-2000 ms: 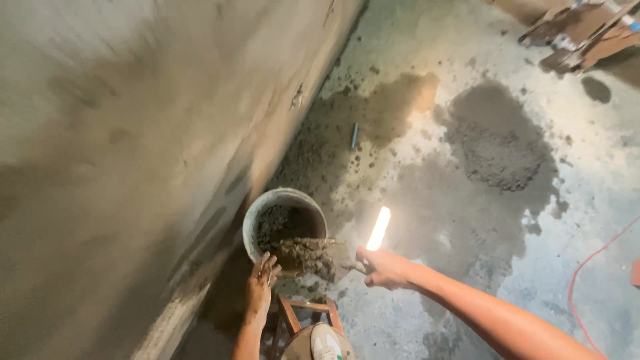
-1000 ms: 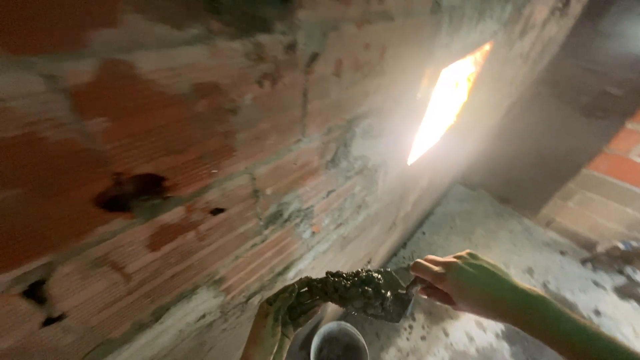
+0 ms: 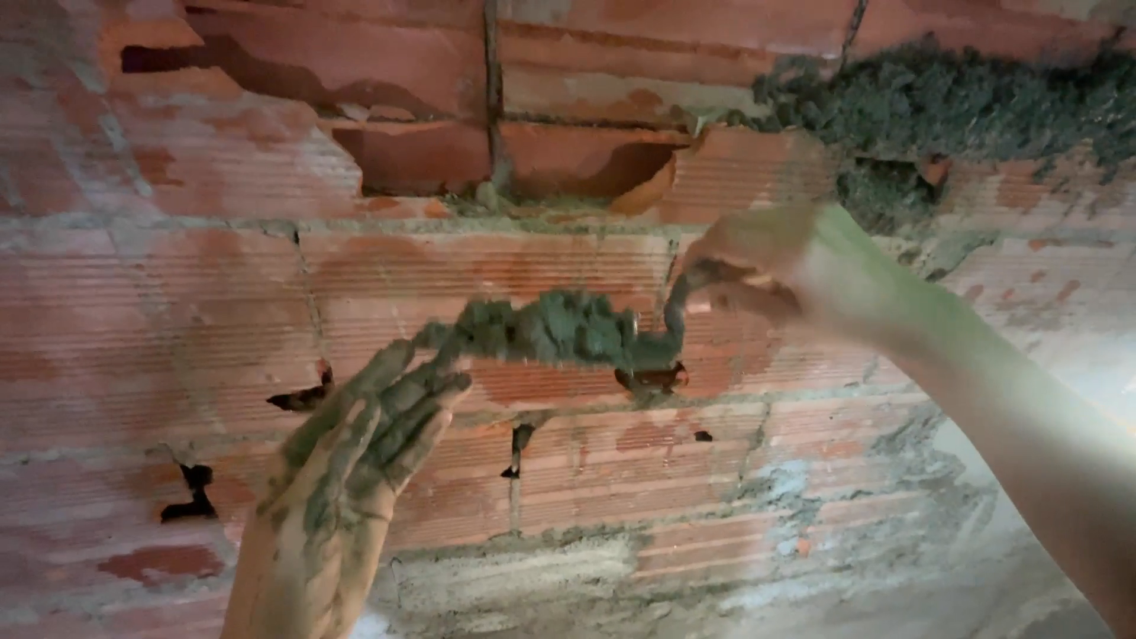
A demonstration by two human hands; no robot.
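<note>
My right hand [image 3: 754, 266] grips a trowel [image 3: 676, 319] by its handle, in front of a hollow-brick wall [image 3: 568, 479]. Wet grey mortar [image 3: 550, 328] is heaped along the trowel's blade, which it largely hides. My left hand [image 3: 364, 444], smeared with mortar, is at the far end of the blade, fingers extended and touching or very near the mortar. Above the hands, a broken row of bricks shows open cavities [image 3: 586, 173]. To the upper right, a thick band of fresh mortar [image 3: 958, 102] clings to the wall.
Small holes [image 3: 191, 493] and cracks mark the brick face around my hands. Lower down, a strip of rough mortar [image 3: 515, 572] covers some bricks. At the lower right the wall has a smoother grey coating [image 3: 985, 532].
Two seconds ago both hands were over a bucket of mortar near the floor. They have risen with the loaded trowel to the brick wall, and the view has swung up to it.
</note>
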